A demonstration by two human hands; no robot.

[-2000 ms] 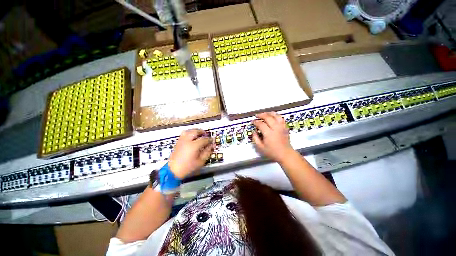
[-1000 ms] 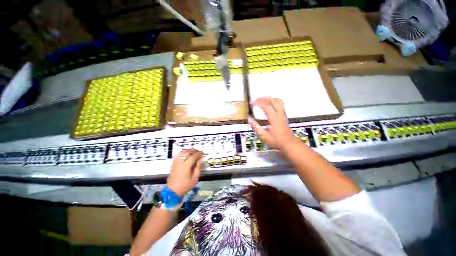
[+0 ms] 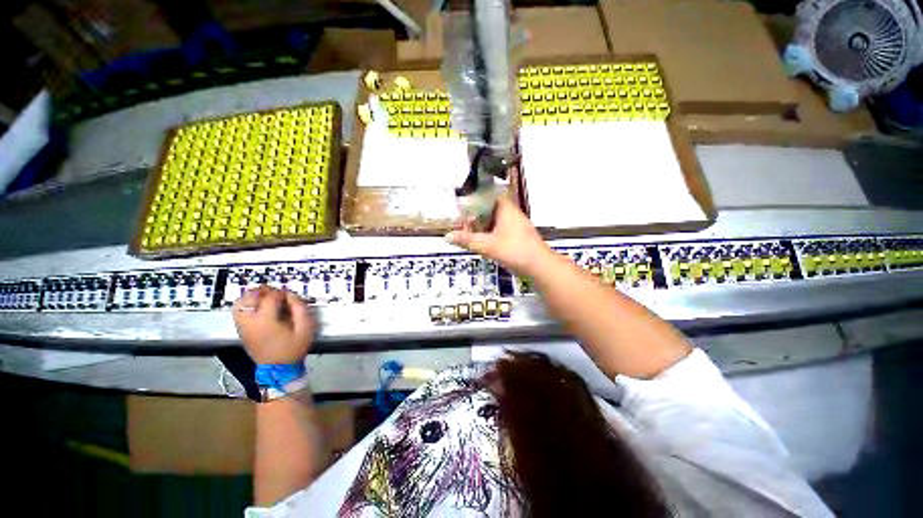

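My right hand [image 3: 506, 241] is closed around the lower end of the hanging dispenser [image 3: 484, 192], wrapped in cloudy plastic, over the near edge of the middle tray. My left hand [image 3: 275, 322], with a blue band at the wrist, is at the near edge of the PCB panels, fingers curled; whether it holds anything is hidden. A short row of loose transformers [image 3: 471, 311] lies on the line's near edge. The panel [image 3: 427, 278] behind them shows no yellow blocks. Panels further right [image 3: 729, 263] carry yellow transformers. My right forearm partly covers the panel between.
The left tray [image 3: 243, 177] is full of yellow blocks. The middle tray [image 3: 400, 210] and right tray [image 3: 607, 187] have yellow rows at their far ends. Cardboard [image 3: 698, 51] and a white fan [image 3: 860, 42] are behind. A dark phone-like object is partly hidden beyond my left wrist.
My right hand has left the panels and taken hold of the dispenser, now nearer and more upright. My left hand has moved left, away from the loose transformers. The view has shifted.
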